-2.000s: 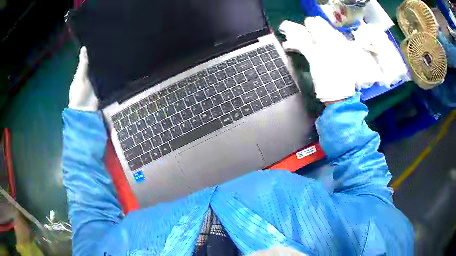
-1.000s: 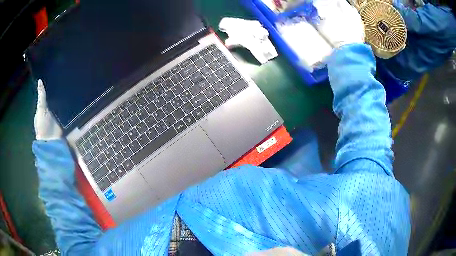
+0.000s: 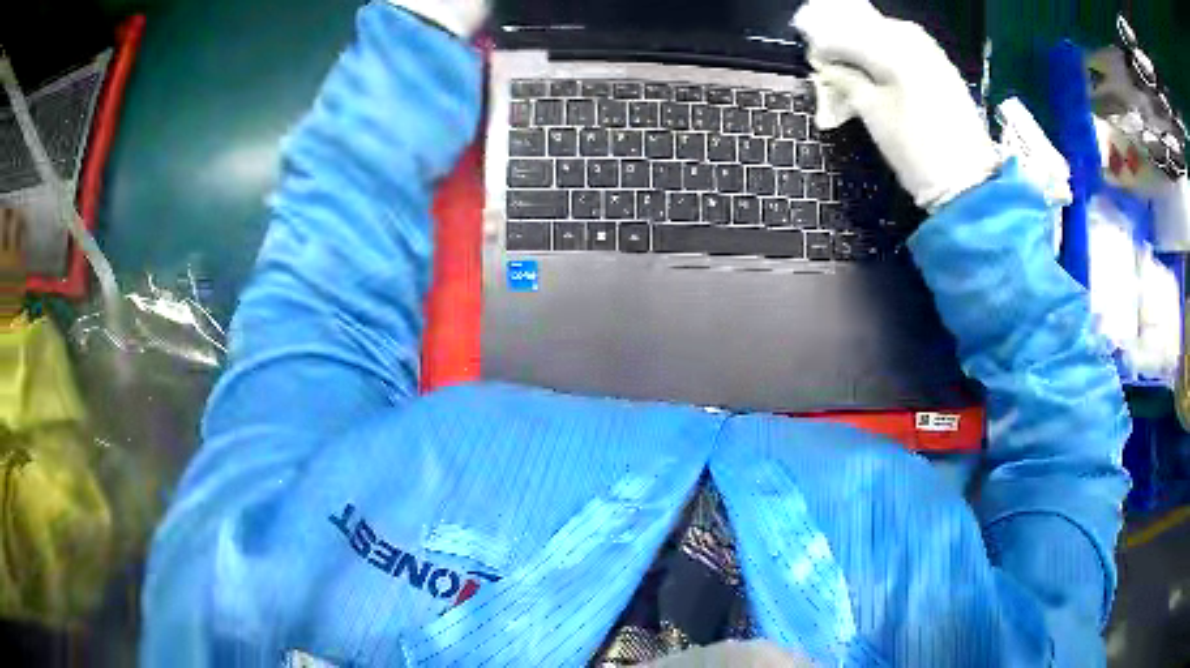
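Observation:
An opened laptop with a silver-grey base (image 3: 731,320) and black keys lies on a red carrier (image 3: 454,281). Its dark screen (image 3: 653,16) runs out of the top edge. A small blue sticker (image 3: 522,275) is at the left of the palm rest. My left hand (image 3: 450,11), in a white glove, is at the top edge by the screen's left side, mostly cut off. My right hand (image 3: 900,105), in a white glove, is over the laptop's upper right, its fingers bent near the hinge and keys. Whether it holds a wipe cannot be told.
A white crumpled wipe (image 3: 1035,150) lies right of the laptop. Beyond it is a blue bin (image 3: 1075,170) with white wipes and metal-topped items. At left are another red-edged carrier (image 3: 107,157), a pale strap (image 3: 65,196), shiny clear plastic (image 3: 170,313) and yellow material (image 3: 46,457).
The view has turned and shifted, so the laptop now appears straighter. My right hand has left the blue bin and come over the laptop. My left hand is now mostly outside the top edge.

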